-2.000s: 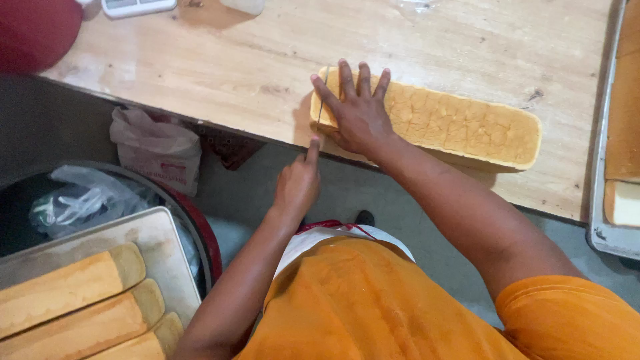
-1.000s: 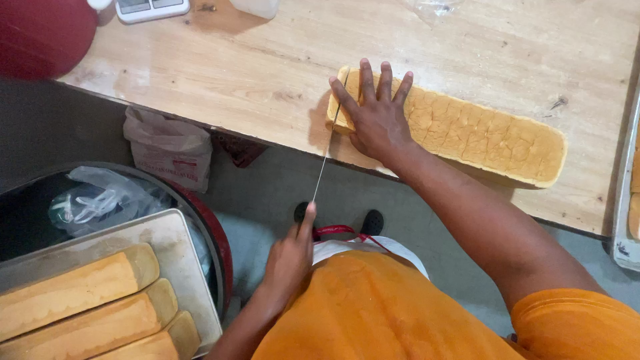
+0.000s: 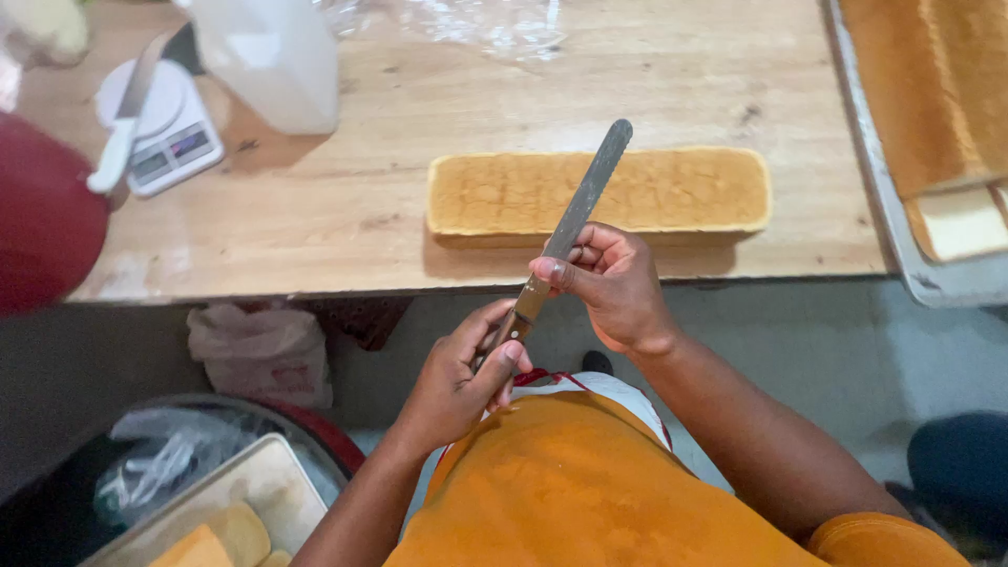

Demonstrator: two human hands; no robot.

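Note:
My left hand (image 3: 461, 378) grips the wooden handle of a serrated bread knife (image 3: 581, 197), its blade pointing up and slightly right over the loaf. The fingers and thumb of my right hand (image 3: 618, 287) pinch the lower part of the blade, near the handle. Behind the blade, a long rectangular loaf of bread (image 3: 677, 189) lies lengthwise near the front edge of the wooden table (image 3: 378, 252). Neither hand visibly touches the loaf.
A white-handled knife (image 3: 118, 150) rests on a kitchen scale (image 3: 177, 150) beside a plastic container (image 3: 276, 71) and a red object (image 3: 47, 213). One metal tray (image 3: 929, 287) with bread stands right; another tray (image 3: 276, 480) is lower left, by a bin with plastic bags (image 3: 169, 465).
My right hand has left the loaf and now holds the knife blade. The knife, earlier at the loaf's left end, is now raised in both hands. The loaf now lies straighter along the table edge.

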